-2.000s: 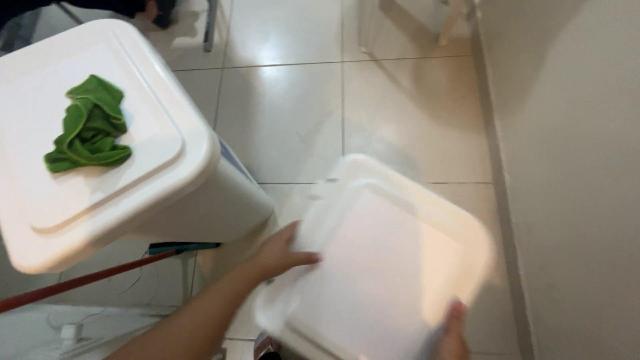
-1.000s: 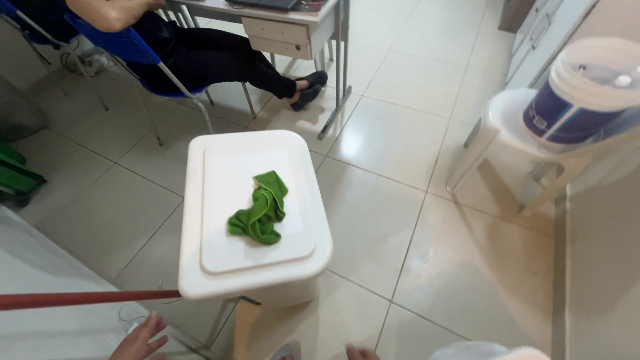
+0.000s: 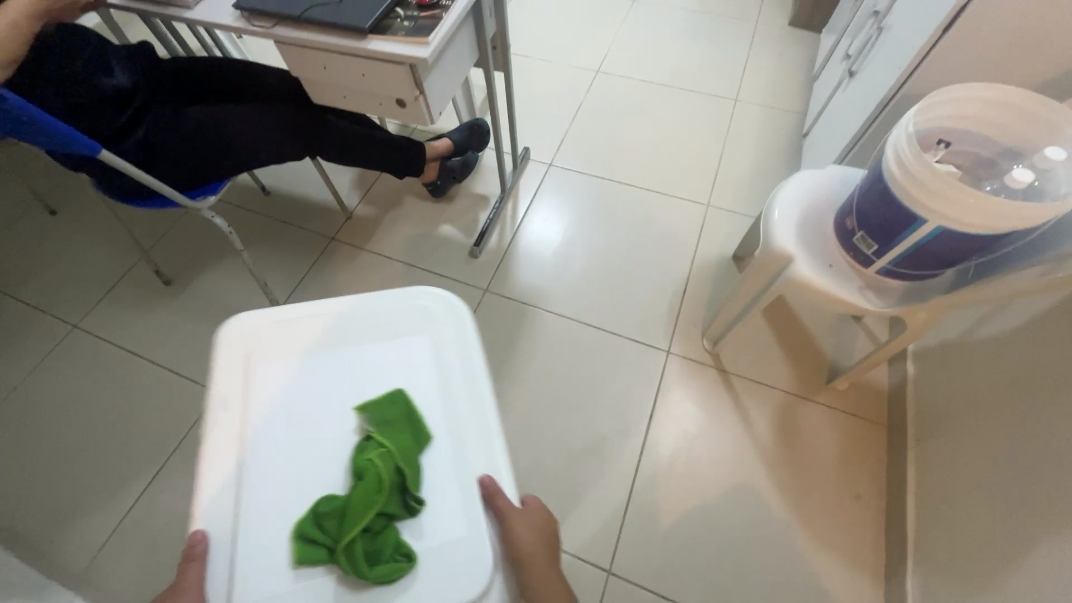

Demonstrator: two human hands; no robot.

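Note:
A white plastic lid [image 3: 276,377] with rounded corners lies below the centre of the view, and a crumpled green cloth [image 3: 368,502] rests on it. My left hand [image 3: 191,569] is at the lid's left edge, mostly cut off by the frame, with its thumb along the rim. On the right edge, my right hand [image 3: 528,536] has its thumb on the rim and its fingers hidden down the side. Both hands grip the white lid. Whether the container beneath it moves with it cannot be told.
A white plastic stool [image 3: 796,209] at right bears a blue-and-white bucket [image 3: 921,218] holding clear plastic items. A seated person in black trousers [image 3: 234,117] is at upper left, beside a desk [image 3: 360,71] with a laptop. A wall runs along the right, with drawers [image 3: 871,59] behind.
Two seconds ago my hands held another white lid or tray to the right; it is out of my hands now. One second ago both hands were apart from the cloth-topped lid; now they are on its edges.

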